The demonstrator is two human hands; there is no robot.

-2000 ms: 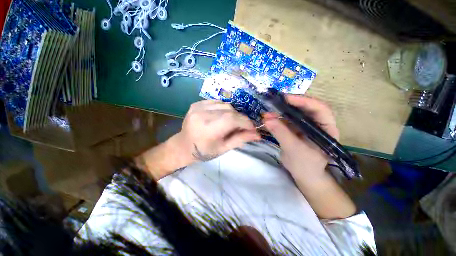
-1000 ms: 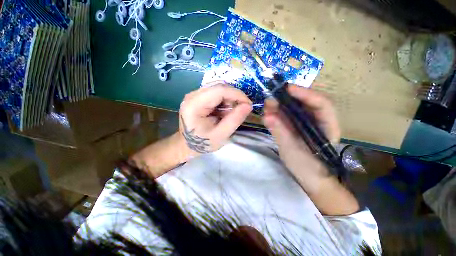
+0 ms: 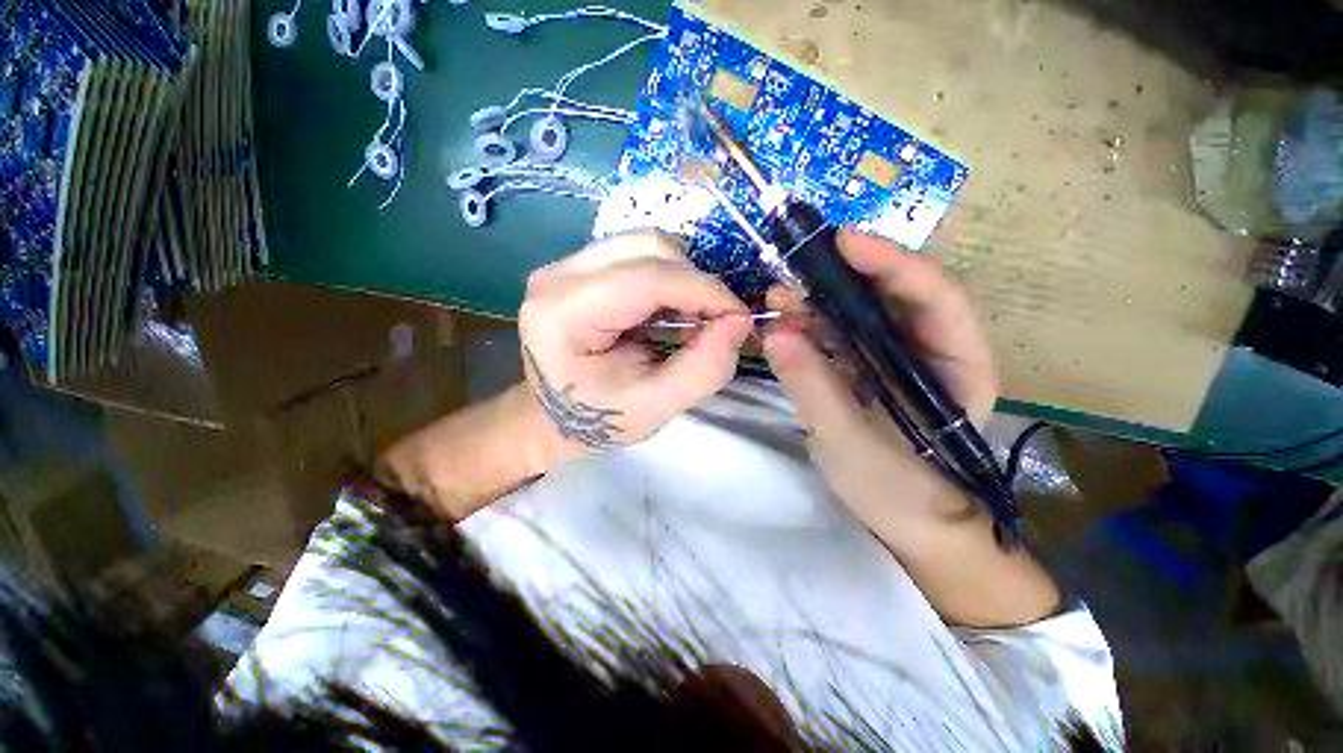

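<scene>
My left hand (image 3: 633,338) pinches a thin white lead wire (image 3: 681,324) between thumb and forefinger. The wire end reaches the fingertips of my right hand (image 3: 899,353), which also holds the black soldering iron (image 3: 884,341). The iron's tip points up and left over the blue circuit board (image 3: 803,125), with a thin feed tube beside it. Whether the tip touches the board I cannot tell. Several white-ringed discs (image 3: 547,138) lie left of the board, their leads running to its left edge. Any disc on the held wire is hidden.
The board lies partly on a tan work board (image 3: 1090,250) and a green mat (image 3: 368,243). Loose discs (image 3: 383,158) lie at the upper left. Stacked blue boards (image 3: 125,206) stand at the far left. A round clear jar (image 3: 1303,169) is at the right edge.
My left hand has drawn back slightly from the board and now pinches the wire in clearer view. The iron has turned steeper. The bench things sit slightly higher in the picture.
</scene>
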